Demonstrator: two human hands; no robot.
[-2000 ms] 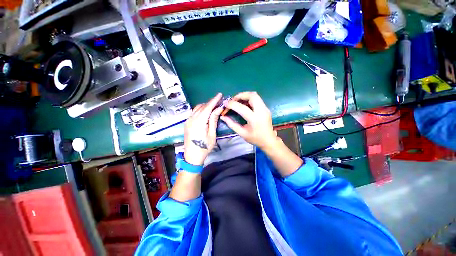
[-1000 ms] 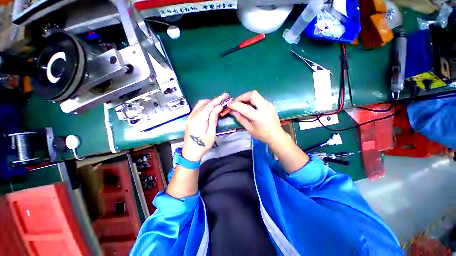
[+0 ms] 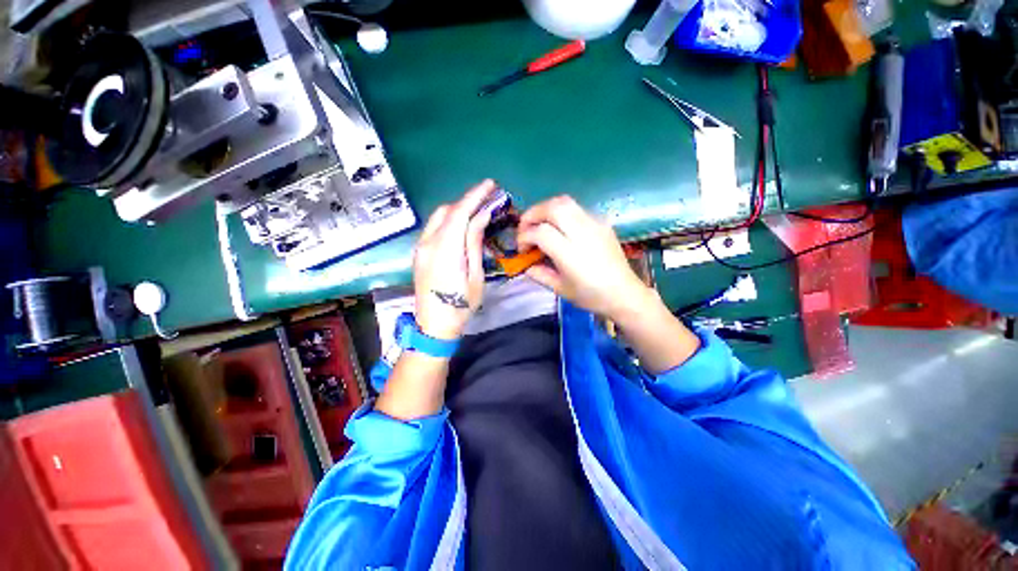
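Observation:
My left hand [image 3: 450, 265] holds a small dark device housing [image 3: 501, 229] upright between thumb and fingers, just above the front edge of the bench. An orange block [image 3: 520, 262] shows below the housing, against my right hand's fingers. My right hand [image 3: 572, 252] touches the housing and the block from the right with bent fingers. The fingers partly hide both things, and fine detail of the housing is too blurred to tell.
The press fixture [image 3: 257, 134] stands at left on the green bench [image 3: 536, 145]. A red-handled screwdriver [image 3: 534, 67] and tweezers [image 3: 690, 106] lie behind my hands. Red and black leads [image 3: 764, 156] are at right, foam trays [image 3: 106, 480] lower left. Another person's blue sleeve [image 3: 966, 262] shows at right.
The housing and orange block have been turned and now show more between my hands. Both hands stay close together. The view has shifted, so the bench things sit higher in the picture.

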